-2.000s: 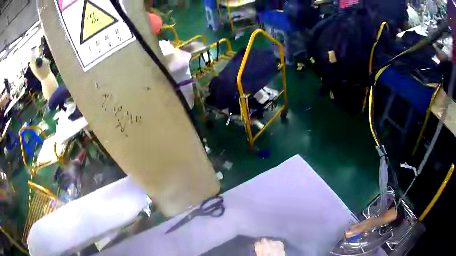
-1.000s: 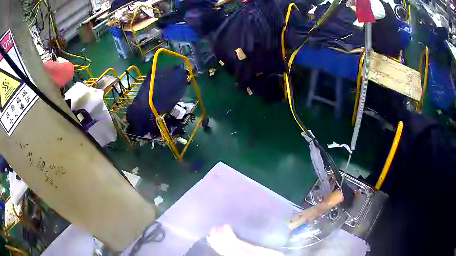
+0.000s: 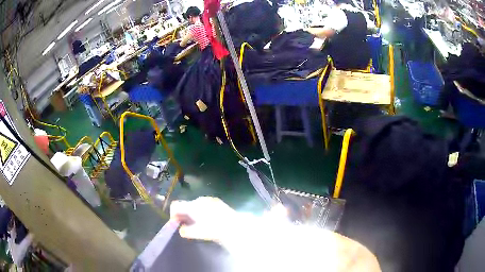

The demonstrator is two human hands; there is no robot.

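Observation:
My right hand [image 3: 205, 217] reaches in from the lower right over the ironing table. It is strongly overexposed, and its fingers look closed on the far edge of a grey cloth [image 3: 194, 257]. The cloth lies below the hand at the bottom of the picture. A lilac-grey strip [image 3: 158, 245] of table cover shows to its left. The iron's grey hose [image 3: 259, 185] comes down behind the bright forearm, which hides the iron. My left hand is not in view.
A beige upright board [image 3: 58, 212] stands left. The metal iron rest [image 3: 314, 208] is behind the forearm. Dark garments [image 3: 404, 196] hang right. Yellow-framed trolleys [image 3: 123, 143], a wooden-topped stand [image 3: 359, 87] and a person in a striped top [image 3: 201, 36] are beyond.
The view has swung right. My right hand has moved from the bottom edge further over the table, onto the cloth's edge. The iron, visible before, is now hidden behind the bright forearm.

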